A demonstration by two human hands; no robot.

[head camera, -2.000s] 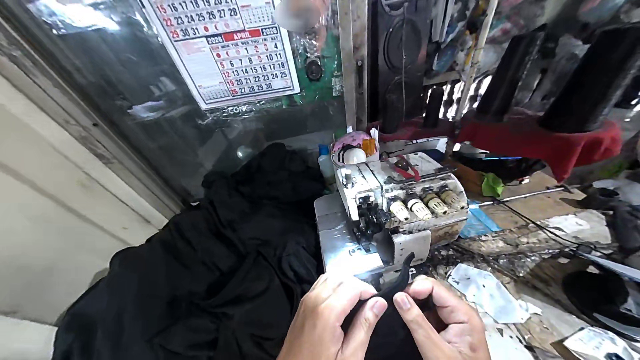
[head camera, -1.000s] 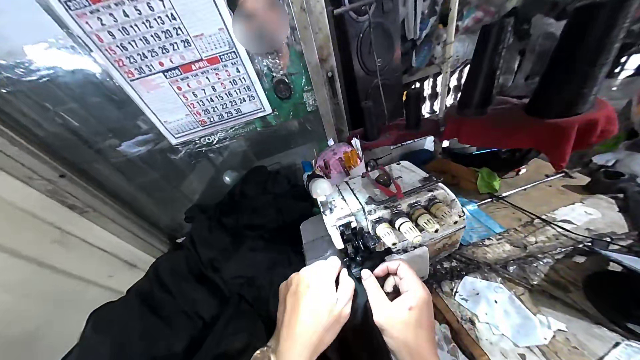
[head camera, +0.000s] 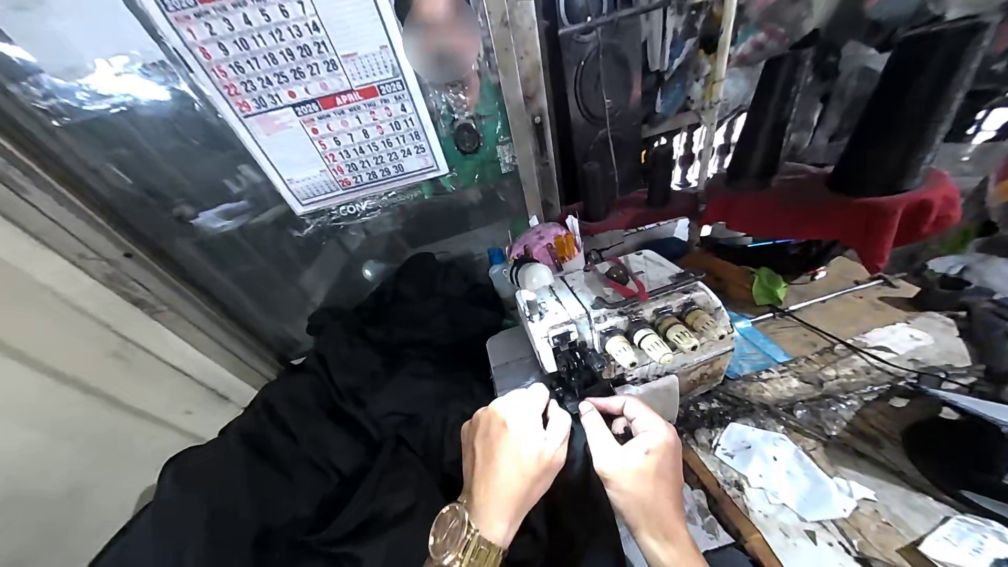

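Note:
An overlock sewing machine (head camera: 622, 315) with a row of cream tension dials stands in front of me. My left hand (head camera: 513, 449) wears a gold watch on its wrist and pinches black fabric just before the presser foot area (head camera: 575, 366). Close on its right, my right hand (head camera: 634, 445) pinches the same dark fabric between thumb and forefinger. The fabric edge between the fingertips is mostly hidden. A large heap of black fabric (head camera: 346, 441) lies left of the machine and runs under my left wrist.
Large black thread cones (head camera: 906, 110) stand on a red cloth (head camera: 835, 209) behind right. A pink container (head camera: 543, 244) sits behind the machine. Scraps of white material (head camera: 780, 468) and a cable (head camera: 843, 342) lie on the worn table. Left is a glass panel with a calendar (head camera: 315, 94).
Both hands have moved forward with the fabric, from in front of the machine to its presser foot area. The black strip that stood up between the fingers earlier no longer shows.

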